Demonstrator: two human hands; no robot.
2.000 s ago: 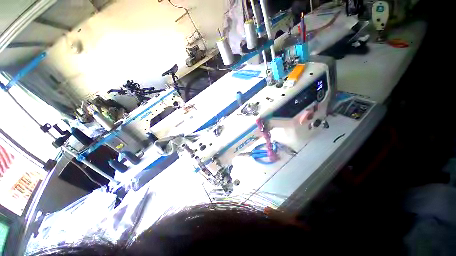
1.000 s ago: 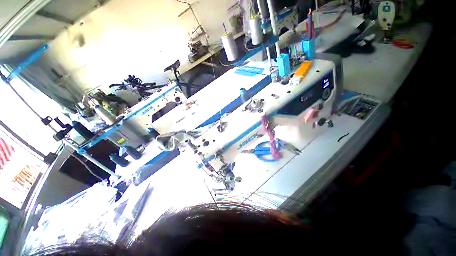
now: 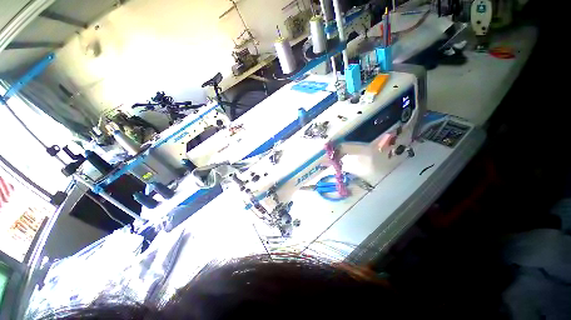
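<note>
Neither of my hands can be seen; dark hair covers the bottom middle of the view. The white sewing machine [image 3: 300, 172] with a blue stripe stands in front of me, its control panel lit at the right end. The needle and presser foot area [image 3: 285, 222] is above the tabletop, just beyond the hair. Blue-handled scissors or snips [image 3: 327, 187] lie under the machine arm. A pink cloth strip [image 3: 336, 169] is tied around the arm. White cloth [image 3: 106, 275] lies at the lower left, overexposed.
An orange block [image 3: 377, 85] and blue holders [image 3: 354, 78] are on the machine head. A parts tray [image 3: 447, 133] is at the table's right end. White thread cones [image 3: 285, 56] stand behind. Orange-red scissors [image 3: 501, 53] lie on a far table. Pale cloth [image 3: 541, 269] shows at the dark lower right.
The view has shifted slightly, so the machine appears a little further right and higher than two seconds ago. No object has clearly moved.
</note>
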